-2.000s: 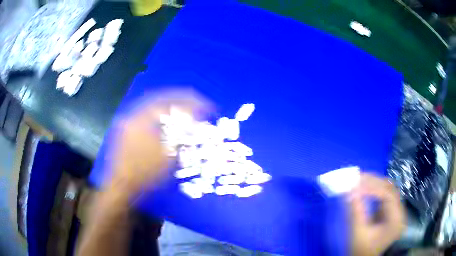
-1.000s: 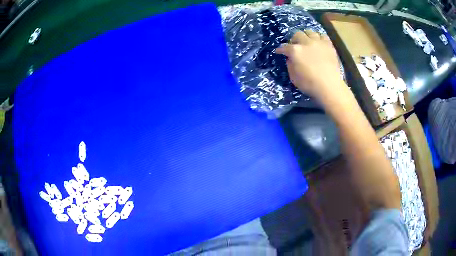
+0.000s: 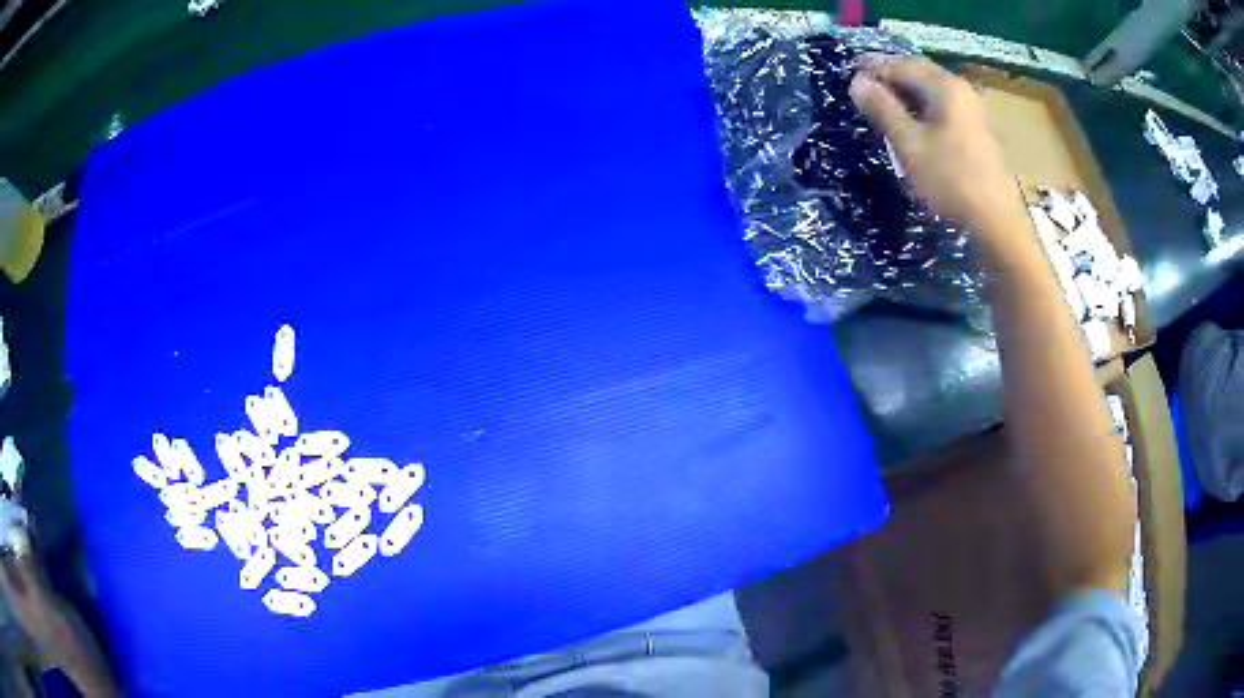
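Note:
My right hand (image 3: 930,126) is over the clear crinkled bag of pins (image 3: 873,205), its fingers curled and thumb near the fingertips. Whether it pinches a pin cannot be told. The bag holds dark pins with silver specks. Flat white oval plates (image 3: 293,505) with small holes lie in a loose pile at the lower left of the blue sheet (image 3: 546,273); one (image 3: 284,352) lies apart above the pile. My left hand (image 3: 14,529) is small and cut off at the left edge, close to a white piece (image 3: 11,464); its grip is unclear.
A shallow cardboard tray (image 3: 1016,116) with white pieces stands beyond the bag. A larger carton (image 3: 1164,505) is below it, partly hidden by my right forearm. White pieces (image 3: 1184,157) lie on the dark bench at right. A person's sleeve (image 3: 1214,396) shows at the right edge.
The view has swung right, then slightly back left. My right hand has gone from the sheet's front to the bag, and now sits higher over it. My left hand has left the pile.

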